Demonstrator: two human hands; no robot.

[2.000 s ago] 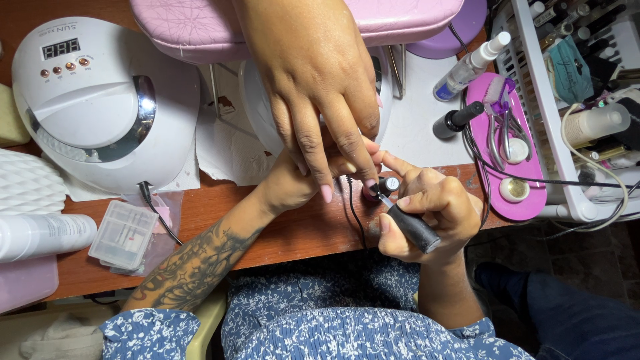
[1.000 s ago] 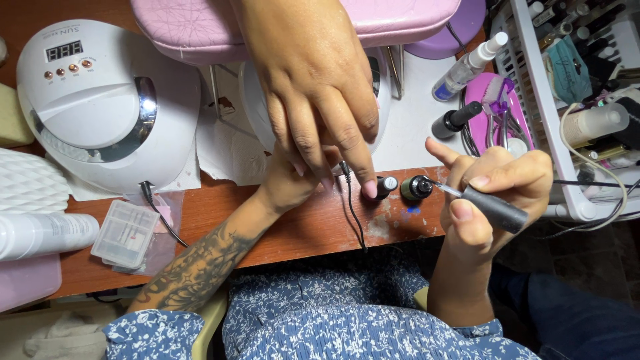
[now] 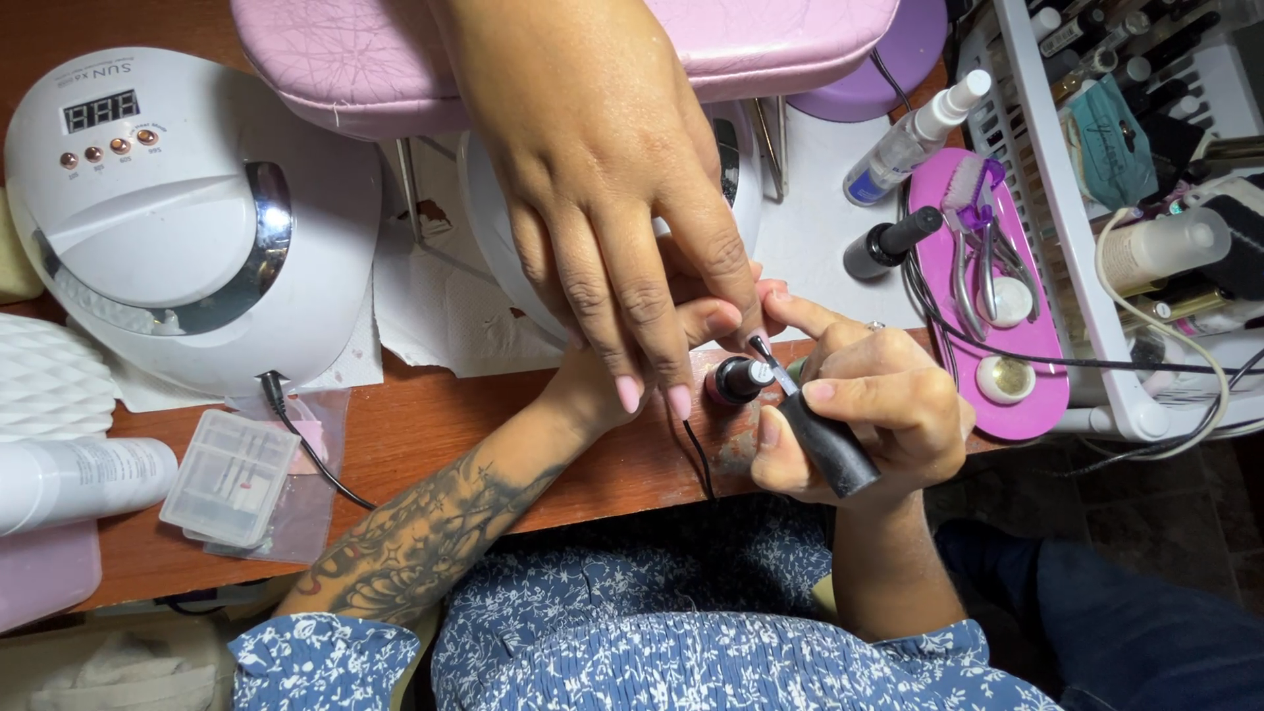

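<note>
Another person's hand (image 3: 612,188) reaches down over a pink padded armrest (image 3: 790,44), with pink polish on two nails. My left hand (image 3: 602,385) lies beneath it, partly hidden, its fingertips holding one of that person's fingers. Between the fingers of my right hand (image 3: 879,395) is the black cap of a nail polish brush (image 3: 829,444); the bristles are at that finger's nail. A finger of my right hand rests near the same fingertip. Just left of the brush stands a dark polish bottle (image 3: 739,380) with a light top. Another bottle behind my right hand is mostly hidden.
A white nail lamp (image 3: 188,207) stands at left, near a clear plastic case (image 3: 229,479). At right are a spray bottle (image 3: 913,138), a black polish bottle (image 3: 889,242), a pink tray (image 3: 1022,410) with nippers, and a white basket (image 3: 1071,217) of bottles. Cords cross there.
One second ago my right hand held the brush at the open bottle on the table's front edge. It has moved left and up, bringing the brush to the other person's nail.
</note>
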